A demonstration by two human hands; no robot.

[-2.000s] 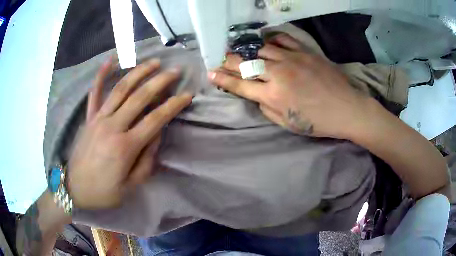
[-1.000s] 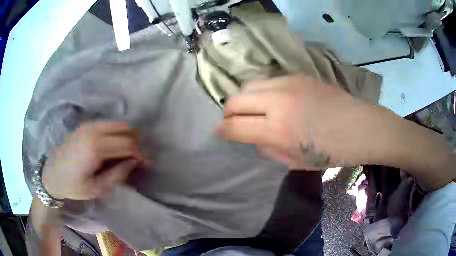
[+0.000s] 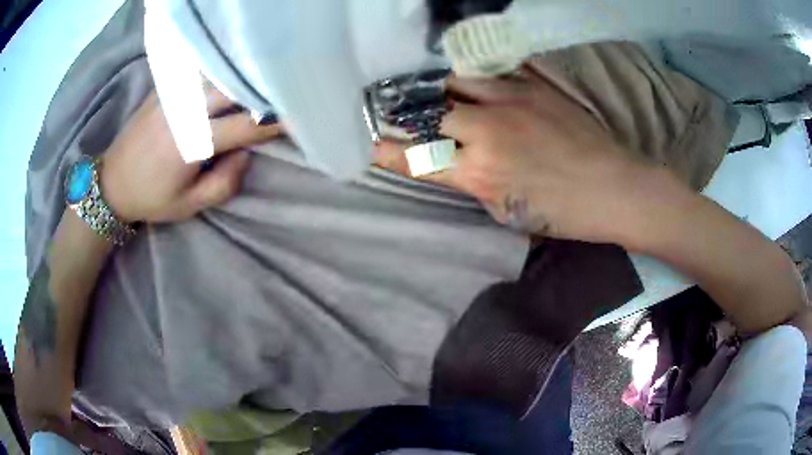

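A taupe-grey garment panel (image 3: 303, 293) spreads under both hands and hangs over the front edge. A dark, partly ribbed panel (image 3: 507, 338) joins it at the lower right. My left hand (image 3: 178, 164) holds the cloth at the left, its fingers partly behind a white strip (image 3: 178, 89). My right hand (image 3: 525, 151) presses on the cloth beside the needle area, its fingertips partly hidden behind the white ribbed tension knob (image 3: 431, 157). The white machine head (image 3: 312, 80) hides the needle. Beige cloth (image 3: 641, 107) lies bunched behind my right hand.
The white machine table (image 3: 757, 187) shows at the right. A dark and mauve garment pile (image 3: 690, 364) lies at the lower right. Green cloth (image 3: 258, 429) hangs below the panel's bottom edge. Grey translucent material (image 3: 739, 67) lies at the upper right.
Both hands have moved up to the machine head. The grey panel has been drawn into folds, the dark ribbed panel now shows more at the lower right, and the machine appears closer.
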